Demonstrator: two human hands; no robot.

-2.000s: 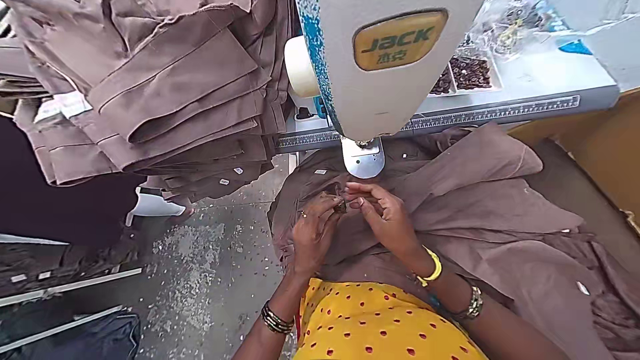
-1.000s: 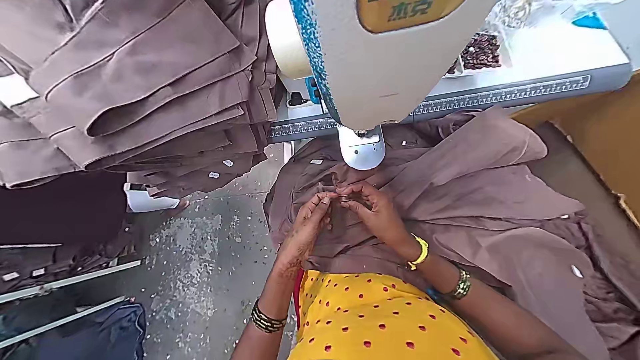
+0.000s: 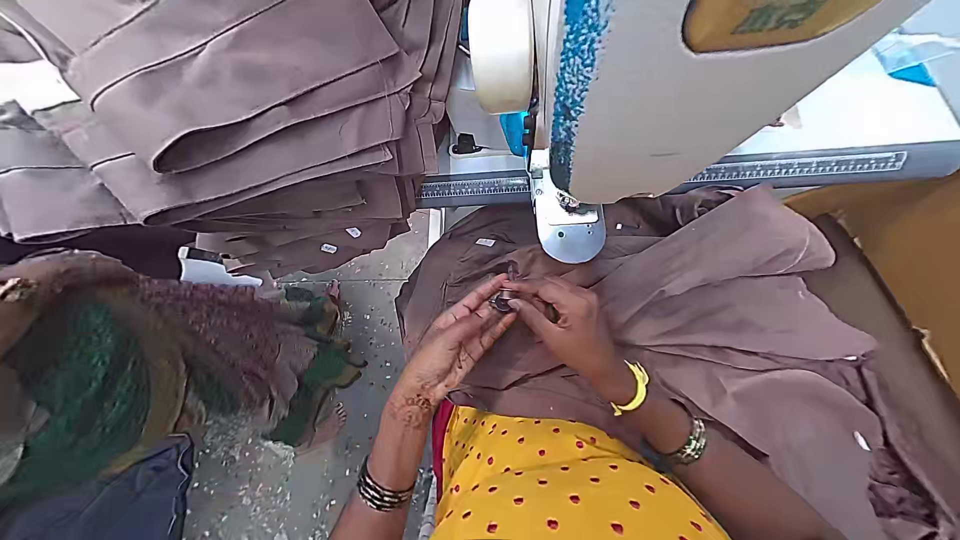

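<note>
My left hand [image 3: 454, 341] and my right hand [image 3: 566, 326] meet below the sewing machine's arm, their fingertips around a small, round, shiny metal piece [image 3: 503, 300] that looks like a bobbin or bobbin case. Thumb and fingers of both hands touch it. Under them lies mauve-brown fabric [image 3: 712, 315], spread over the lap and off to the right. Just above the hands is the rounded metal end [image 3: 570, 236] of the machine bed, beneath the white sewing machine head [image 3: 675, 97].
A tall pile of folded brown fabric pieces [image 3: 270, 97] stands at upper left. The table edge bears a ruler strip [image 3: 802, 166]. At lower left, a person in green and maroon clothing [image 3: 217, 337] is beside the pile. A brown-yellow panel [image 3: 900, 247] stands at right.
A person in patterned clothing has come into view at lower left. My left hand has opened out somewhat, its palm now showing, and the round metal piece is plainer to see between my fingertips.
</note>
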